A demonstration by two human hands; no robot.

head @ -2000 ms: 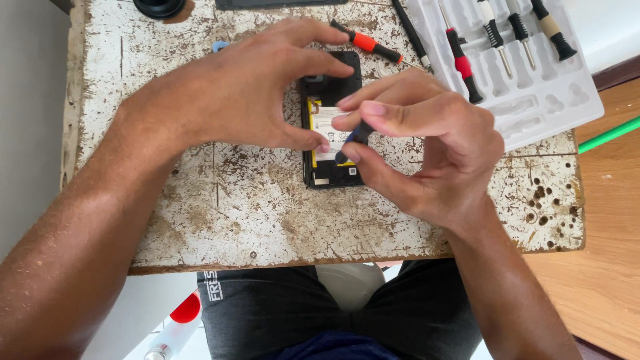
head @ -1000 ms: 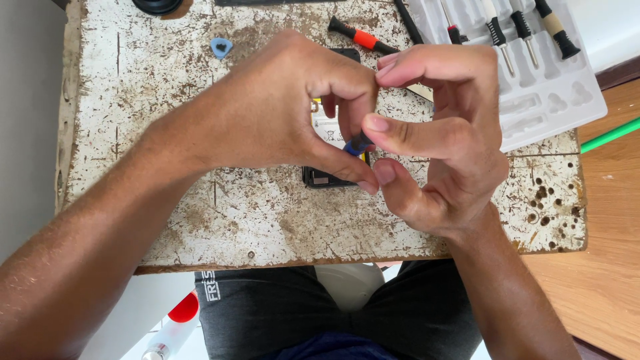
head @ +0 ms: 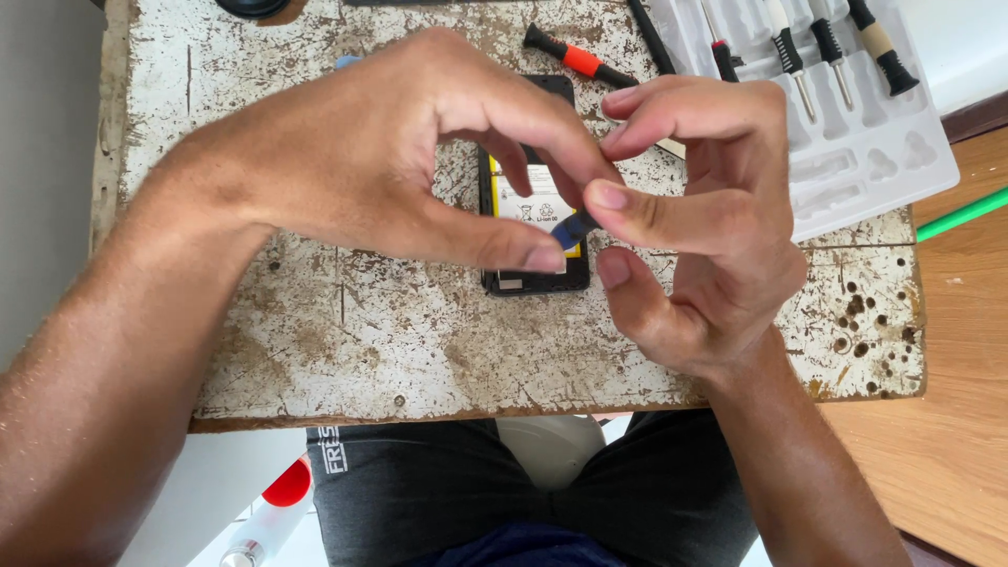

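A small blue and black tool (head: 573,230), perhaps a short screwdriver, is above the lower part of an opened mobile phone (head: 535,282). The phone lies on the worn table with its yellow-edged white battery (head: 535,206) showing. My left hand (head: 441,157) arches over the phone, its thumb tip at the blue end of the tool and its index finger reaching toward the dark end. My right hand (head: 701,213) is on the other side, fingertips at the dark end. Fingers hide part of the tool and much of the phone's upper half.
Beyond the phone lies an orange and black screwdriver (head: 581,61), with a black tool (head: 652,35) beside it. A white plastic tray (head: 835,177) holding several screwdrivers is at the upper right. A blue piece (head: 347,61) shows behind my left hand. The chipped table edge (head: 441,420) runs near my lap.
Two seconds ago the tool was upright over the phone in my right fingers; now it is tilted between both hands. My left hand has moved toward my right, covering the blue piece again.
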